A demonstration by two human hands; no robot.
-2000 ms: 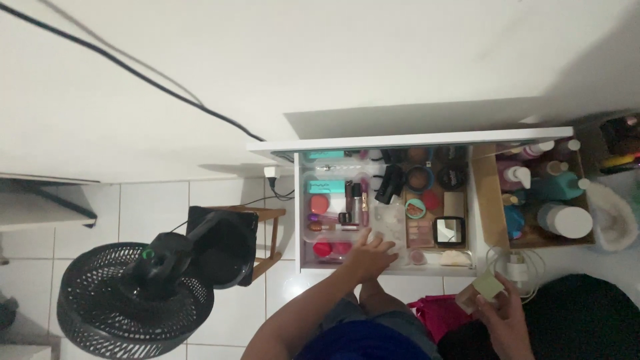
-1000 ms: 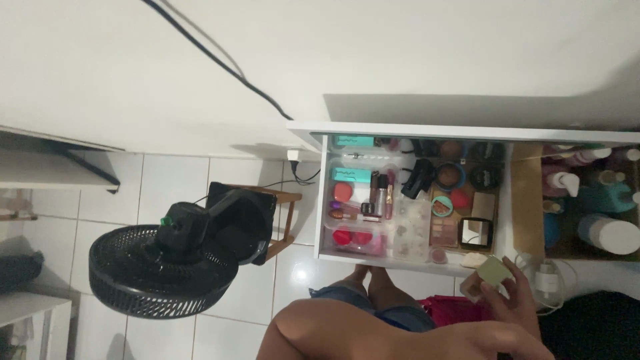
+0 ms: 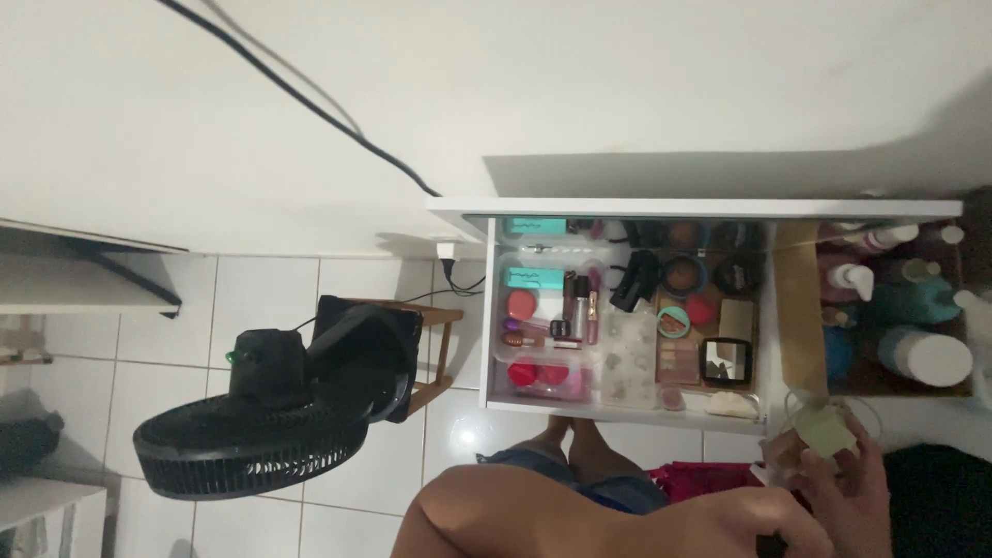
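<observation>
My right hand (image 3: 856, 484) holds a small pale green square object (image 3: 825, 430) just off the right front corner of an open white drawer (image 3: 620, 412); a brownish part shows beside it. My left arm crosses low in front of me, and my left hand (image 3: 775, 518) is bent close to my right hand, its fingers partly hidden. Inside the drawer lie a clear tray with lip gloss tubes (image 3: 581, 310) and a turquoise box (image 3: 535, 277), a clear compartment insert (image 3: 629, 360), a black hair clip (image 3: 635, 280), a mirrored compact (image 3: 726, 361) and a red sponge (image 3: 700, 308).
To the right, a cardboard box (image 3: 802, 310) holds pump bottles and a white-lidded jar (image 3: 938, 359). A black fan (image 3: 256, 434) rests on a wooden stool (image 3: 442, 349) at left. White cables lie by my right hand, near dark fabric (image 3: 938, 504).
My left hand was over the drawer's front two seconds ago; it has moved right, to beside my right hand. My right hand keeps hold of the pale green object.
</observation>
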